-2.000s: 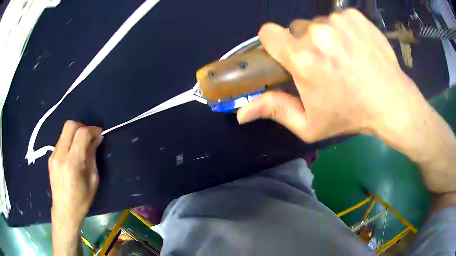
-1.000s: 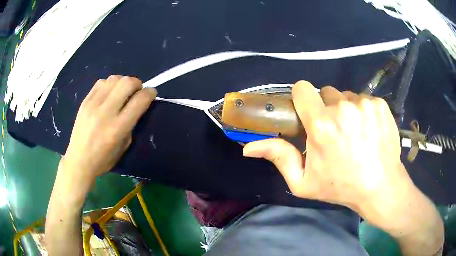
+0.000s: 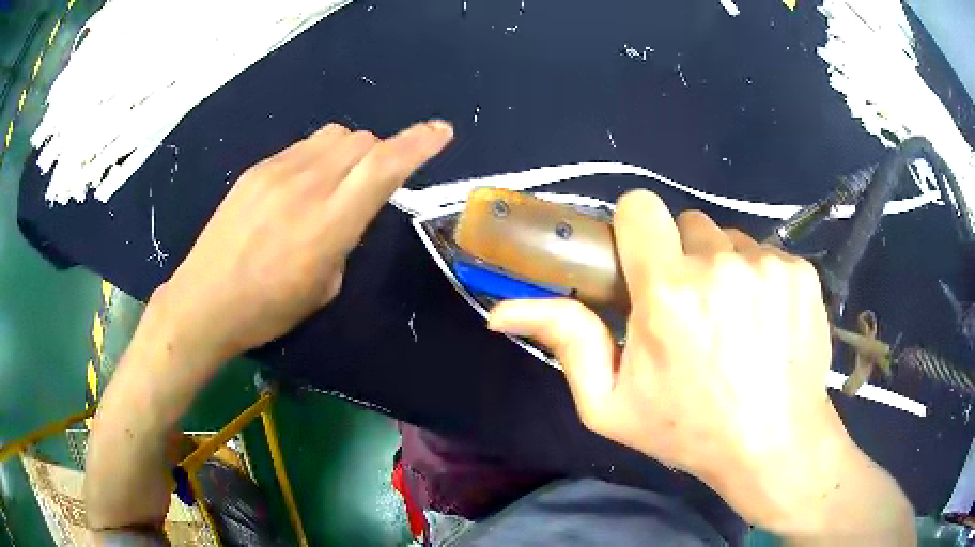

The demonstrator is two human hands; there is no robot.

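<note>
The steam iron, with a brown handle and blue lever, lies flat on the dark cover with its tip pointing left. My right hand is closed around its handle, thumb by the lever. A white strip runs from the iron's tip along its far side and curves right. A white strip end also shows right of my right hand. My left hand is over the strip just left of the iron's tip, index finger stretched out; its thumb and any grip on the strip are hidden.
A fan of white strips lies at the far left and another bunch at the far right. A dark hose and a metal spring are behind the iron. A yellow-framed bin stands at the lower left on the green floor.
The iron's tip and my left hand have come close together. My left index finger has stretched out. The strip beyond the iron has shifted down at its right part. The camera view has shifted.
</note>
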